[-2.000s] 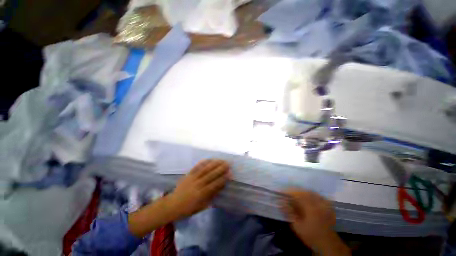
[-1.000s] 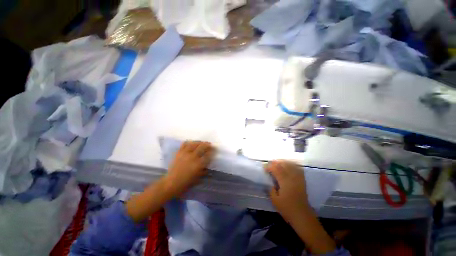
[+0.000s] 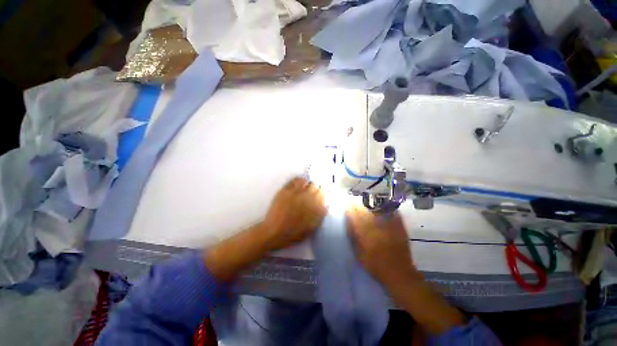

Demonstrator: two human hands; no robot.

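Observation:
A pale blue fabric strip (image 3: pixel 336 270) runs from the needle area down over the table's front edge towards my lap. My left hand (image 3: pixel 296 211) holds its upper end from the left, close to the presser foot. My right hand (image 3: pixel 379 240) holds it from the right, just below the presser foot (image 3: pixel 380 201); this hand is blurred. The strip's far end is washed out by the lamp, so I cannot tell whether it lies under the foot. The white sewing machine head (image 3: pixel 460 145) stands on the right.
A waiting blue strip (image 3: pixel 152 149) lies slanted on the table's left end. White and blue pieces (image 3: pixel 74 155) heap at the left. Blue cut pieces (image 3: pixel 440 47) lie behind the machine, beside a brown plastic-wrapped package (image 3: pixel 162 51). Scissors with red and green handles (image 3: pixel 526 267) lie at the right.
The strip has turned from lying along the front edge to pointing from the needle area towards my lap. Both hands have moved up to the presser foot and closer together. The view has shifted slightly.

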